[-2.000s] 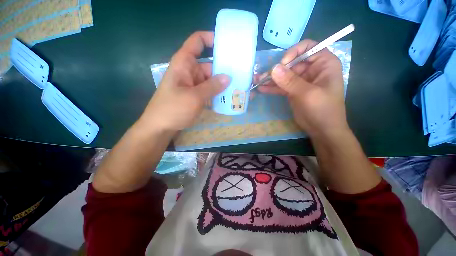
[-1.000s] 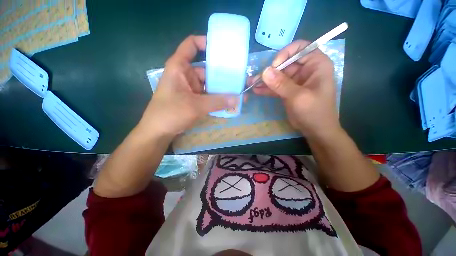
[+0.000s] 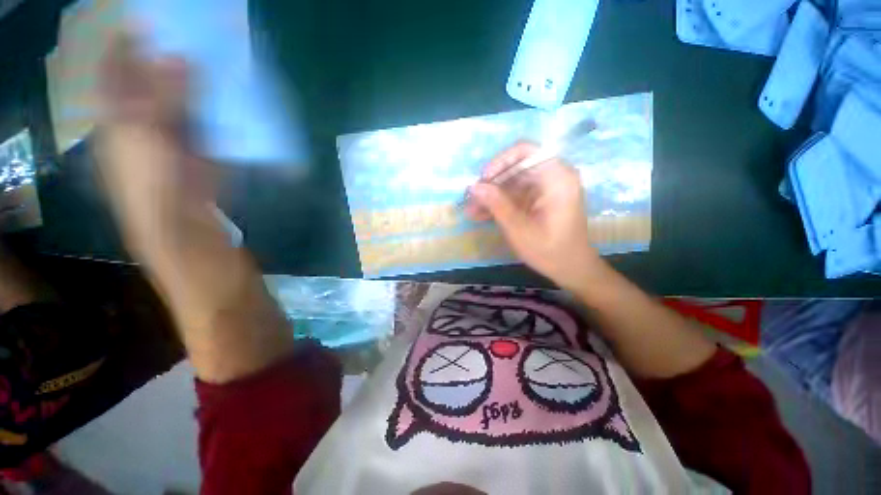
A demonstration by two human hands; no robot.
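Observation:
My left hand (image 3: 145,87) is at the upper left, strongly blurred. A blurred light-blue piece (image 3: 237,92) is at its fingers and seems held; its shape and my grip are unclear. My right hand (image 3: 541,203) holds the tweezers (image 3: 526,169) like a pen over the working adhesive sheet (image 3: 406,160). The tweezers' far end fades into glare and their tip is hard to make out. The sheet lies nearly flat, shiny pale blue above, with tan strips along its near side.
One light-blue housing (image 3: 554,48) lies just beyond the sheet. A jumbled pile of housings (image 3: 840,184) is at the right. Spare adhesive sheets (image 3: 72,82) are at the upper left, partly hidden. A clear plastic bag (image 3: 338,309) is below the bench edge.
My left hand has swung from the middle to the upper left, away from the sheet, and the housing is gone from the middle. My right hand has moved slightly left and lower with the tweezers.

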